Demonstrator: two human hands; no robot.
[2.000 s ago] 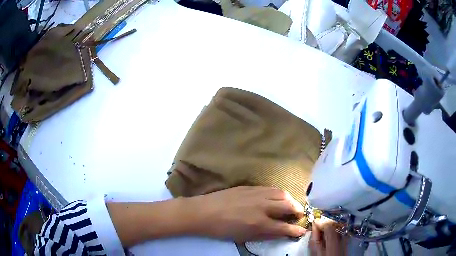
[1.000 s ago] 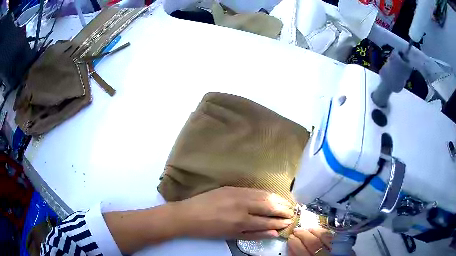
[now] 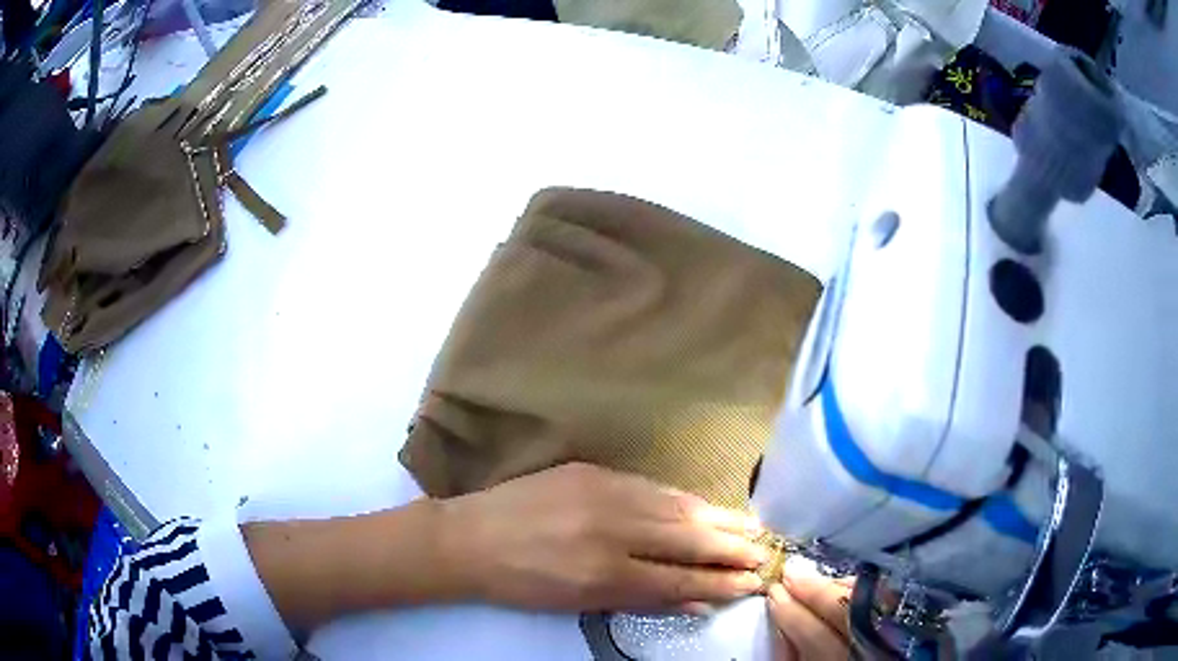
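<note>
A khaki-brown garment piece (image 3: 620,342) lies on the white machine table, with soft folds at its left corner. Its right lower edge runs under the head of the white sewing machine (image 3: 891,375) with a blue stripe. My left hand (image 3: 581,536) lies flat on the piece's near edge, fingertips pressing it by the needle area. My right hand (image 3: 814,617) is partly hidden by the machine head and cut off by the bottom edge; its fingertips touch the piece's edge beside my left fingertips. The presser foot is too small and blurred to make out.
A pile of brown pieces (image 3: 136,213) lies at the table's left edge, beside long brown strips with shiny lines (image 3: 265,65). Pale and white cloth (image 3: 872,45) lies beyond the far edge. Dark red material (image 3: 32,478) is below the left edge.
The whole view has shifted a little. The piece's near edge has drawn slightly further in at the needle area, and both hands stay close together there.
</note>
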